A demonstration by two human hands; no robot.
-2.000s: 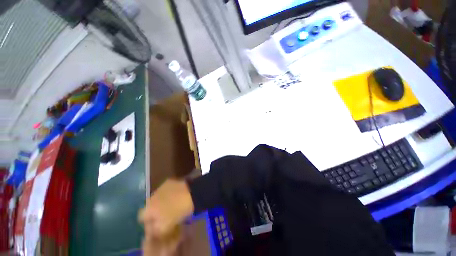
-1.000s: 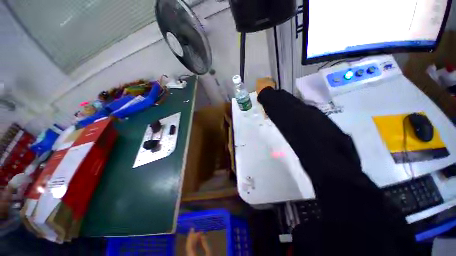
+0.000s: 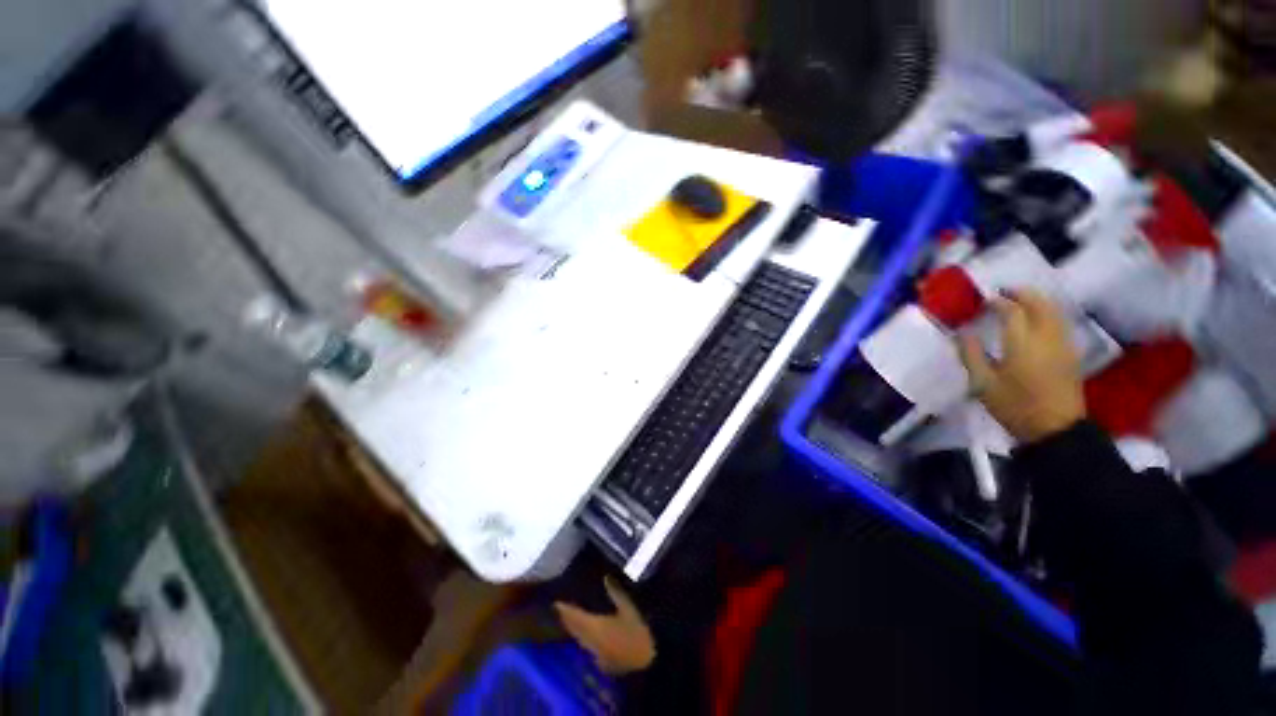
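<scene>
My right hand [image 3: 1033, 367] is at the right, in a blue crate [image 3: 856, 336] full of white security cameras. Its fingers are on a white camera [image 3: 917, 357] with a red end cap [image 3: 952, 297] and appear to grip it. Part of this camera is hidden by the fingers. Other cameras with red and black parts lie around it. My left hand [image 3: 612, 632] is low in the middle, below the white table's front corner. Its thumb and fingers are apart and it holds nothing visible.
The white table [image 3: 476, 420] carries a control box [image 3: 553, 175], a mouse [image 3: 697, 197] on a yellow pad and blurred bottles [image 3: 399, 305]. A keyboard [image 3: 714, 385] sits on the pull-out tray. The green bench [image 3: 231, 602] with a fixture plate is at lower left. Another blue crate [image 3: 525, 683] is below.
The view has swung to the right and the camera-filled crate has come into view. My right hand has moved from the table's back edge to the cameras. The orange-red bottle now shows by the clear one.
</scene>
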